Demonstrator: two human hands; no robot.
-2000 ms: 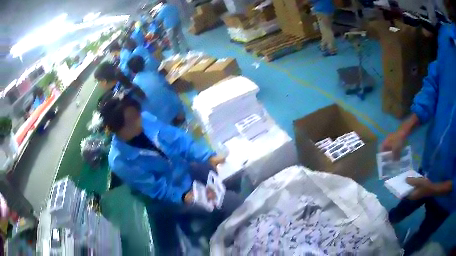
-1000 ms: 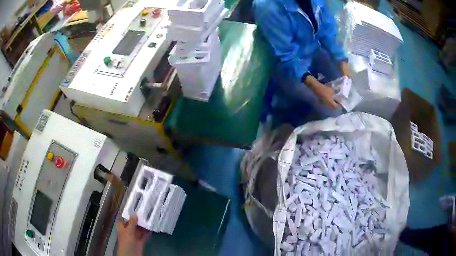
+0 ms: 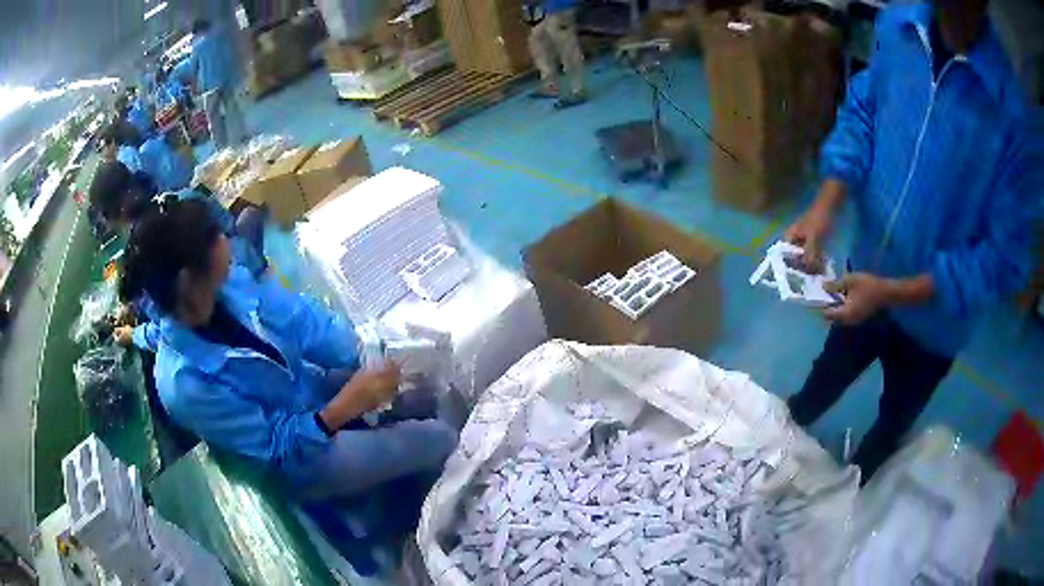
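Neither of my hands is in the picture. Nearest in front of me is the large white woven sack (image 3: 801, 452), open-topped with a creased rim. It holds many loose white waste slugs (image 3: 618, 504). At the lower left a leaning stack of white inserts (image 3: 109, 509) with openings stands by the green bench. The open brown carton (image 3: 675, 315) beyond the sack holds white inserts with openings (image 3: 647, 283).
A seated person (image 3: 246, 366) works at left beside a pile of white sheets (image 3: 384, 235) and a wrapped bundle (image 3: 492, 326). A standing person (image 3: 927, 172) at right holds a white insert (image 3: 796, 275). A wooden pallet (image 3: 452, 101) lies behind.
One second ago a hand held a stack of inserts at the lower left; now no hand of mine shows. The view has swung from the machines toward the carton and the standing person.
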